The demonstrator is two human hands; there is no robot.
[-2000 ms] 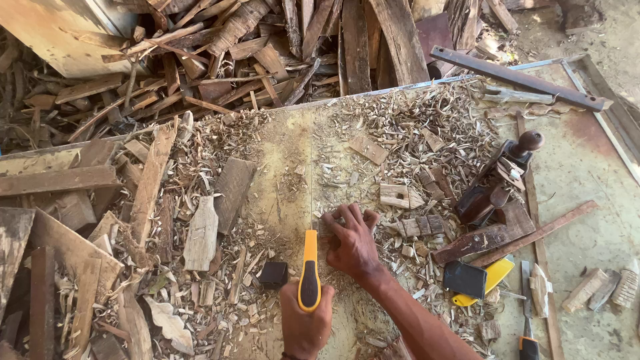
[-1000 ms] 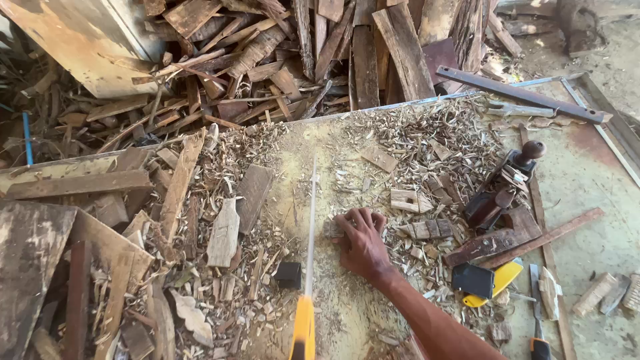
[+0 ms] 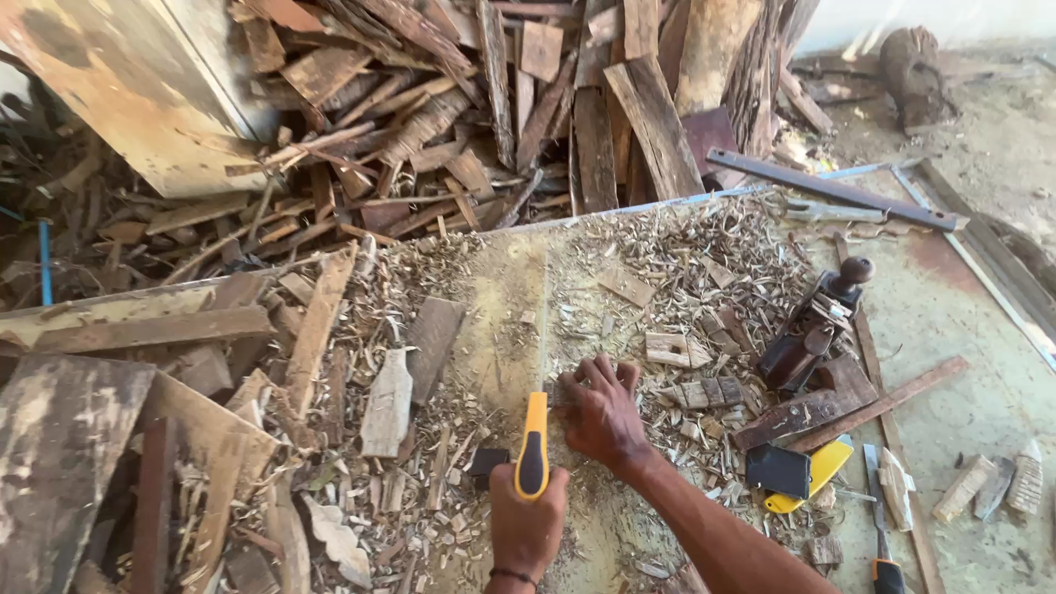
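My left hand (image 3: pixel 528 516), with a dark band at its wrist, is closed around the yellow and black handle of a handsaw (image 3: pixel 533 445). The thin blade shows nearly edge-on, pointing away from me. Just to the right, my right hand (image 3: pixel 606 412) presses curled fingers on a small dark wood block (image 3: pixel 558 393) beside the blade. Most of that block is hidden by the fingers and handle, so the cut cannot be seen. A small black block (image 3: pixel 488 464) lies left of the handle.
Shavings and carved wood pieces (image 3: pixel 676 350) cover much of the worktable (image 3: pixel 973 330). At right lie a hand plane (image 3: pixel 813 330), a yellow object (image 3: pixel 817 478), a chisel (image 3: pixel 879 511) and a metal bar (image 3: pixel 833 190). Scrap boards (image 3: pixel 157 330) crowd the left; a wood pile (image 3: pixel 495 107) stands beyond.
The saw handle was lower in view one second ago, with my left hand out of view. Both have moved forward, away from me. My right hand stays on the block.
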